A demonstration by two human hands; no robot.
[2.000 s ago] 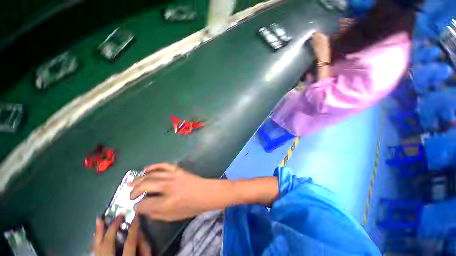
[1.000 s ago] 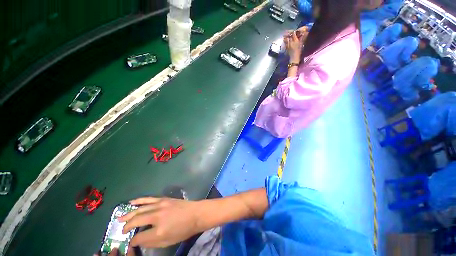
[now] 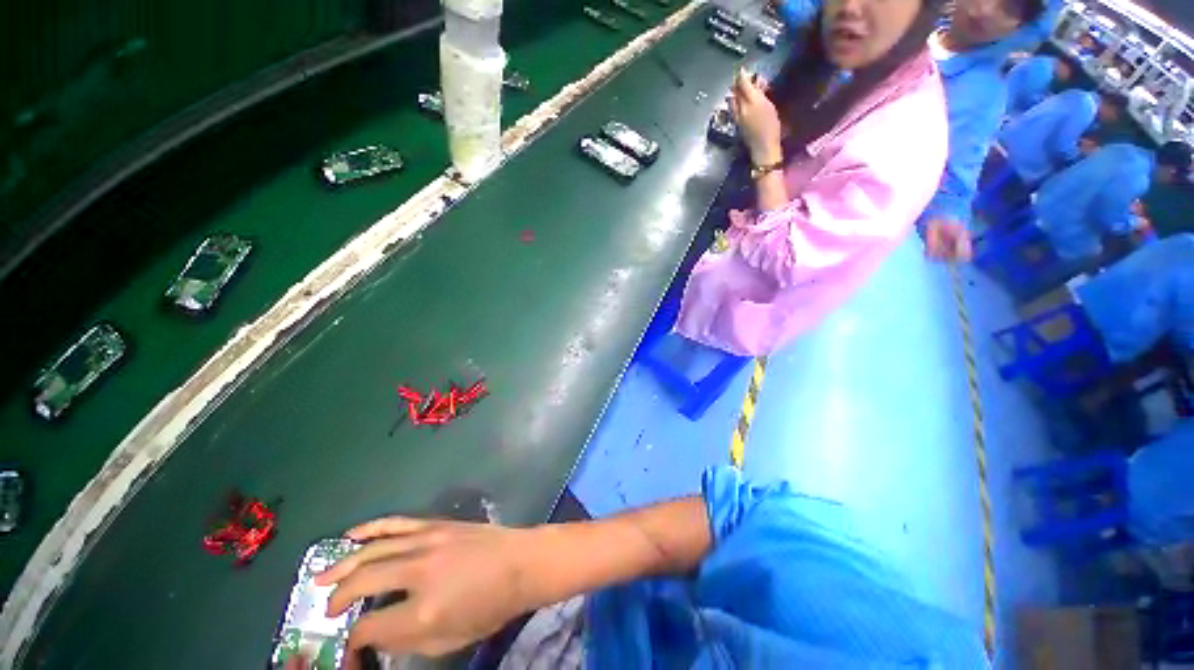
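A half-built phone housing (image 3: 309, 599), with a green board and a bright silver middle, is at the bottom left over the bench. My right hand (image 3: 445, 586) is on its right side, fingers bent over the upper part and covering it. Only blurred fingertips of my left hand (image 3: 304, 660) show at the housing's lower end; the rest is cut off by the bottom edge. One pile of small red parts (image 3: 241, 529) lies just above left of the housing. Another red pile (image 3: 443, 402) lies farther up the dark green bench (image 3: 550, 288).
Phone units (image 3: 79, 369) ride the green belt beyond the worn whitish rail (image 3: 282, 312). A pale post (image 3: 473, 98) stands at the rail. Two housings (image 3: 619, 149) lie farther up the bench. A person in pink (image 3: 838, 196) sits there, with a person in blue behind. Blue stools stand right.
The view has swung and steadied since two seconds ago. In the last second the person in pink has raised their head and a person in blue shows behind. My right hand stays on the housing.
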